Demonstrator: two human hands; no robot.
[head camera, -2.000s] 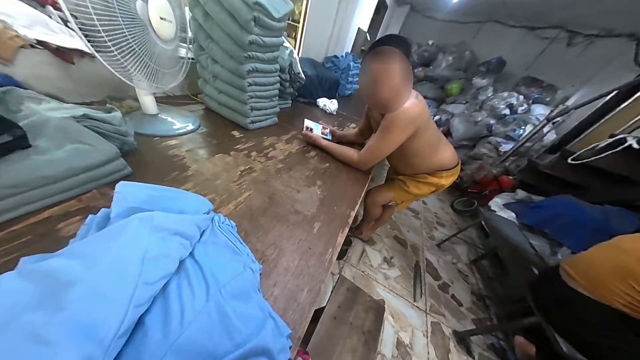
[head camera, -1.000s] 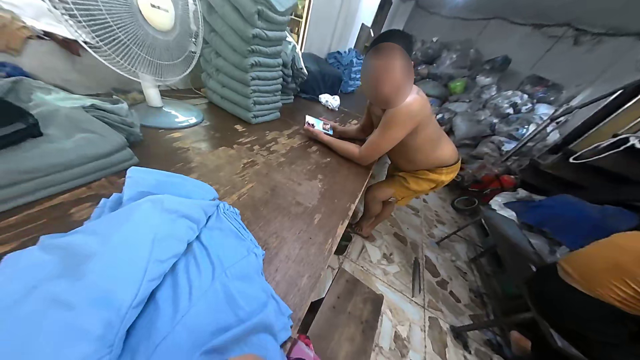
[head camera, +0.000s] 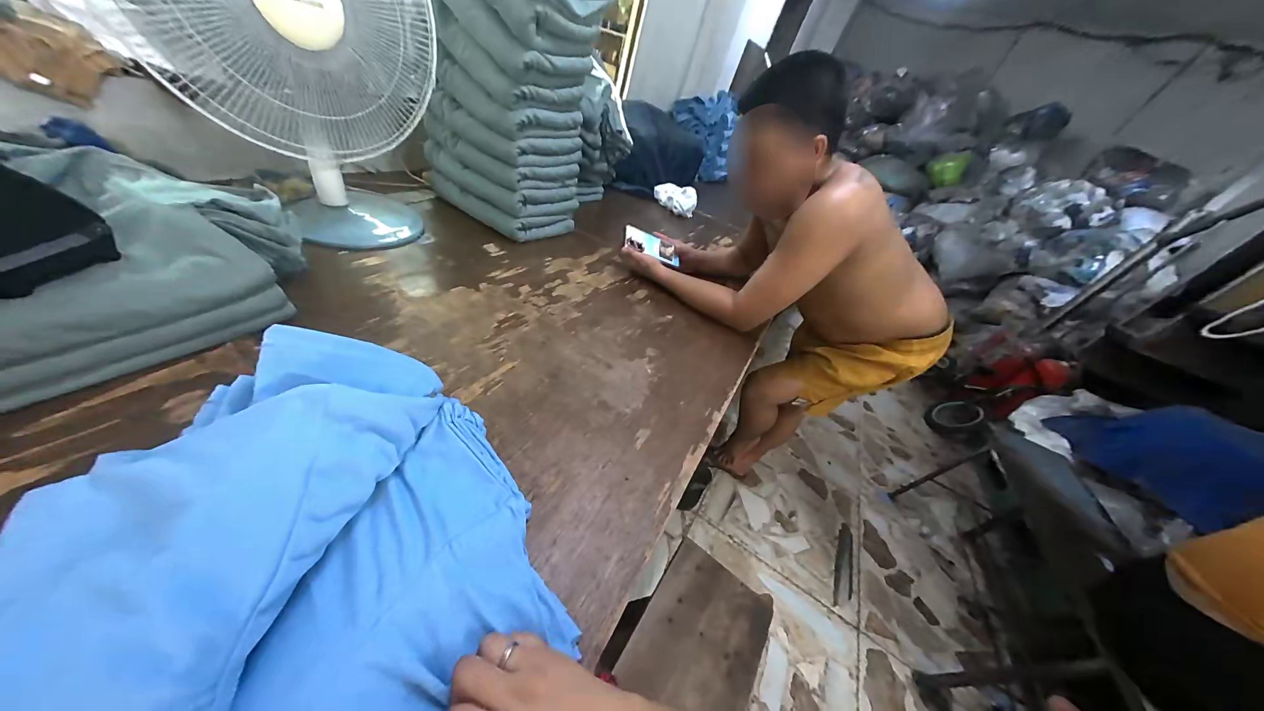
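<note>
A light blue garment of gathered cloth (head camera: 326, 533) lies loosely heaped across the near left of the worn wooden table (head camera: 592, 395). At the bottom edge of the view my right hand (head camera: 528, 676), with a ring on one finger, touches the garment's near right part. Its fingers are bent on the cloth; whether they pinch it cannot be made out, as the thumb is hidden. My left hand is out of view.
Folded grey-green cloth (head camera: 148, 296), a fan (head camera: 326, 183) and a tall folded stack (head camera: 509, 128) stand beyond. A person (head camera: 839, 237) leans on the table, holding a phone (head camera: 652, 246). Filled plastic bags (head camera: 1027, 207) lie behind; another person's clothing (head camera: 1220, 583) shows at right.
My right hand has come further into view from the bottom edge, onto the blue garment. The person at the table still holds the phone.
</note>
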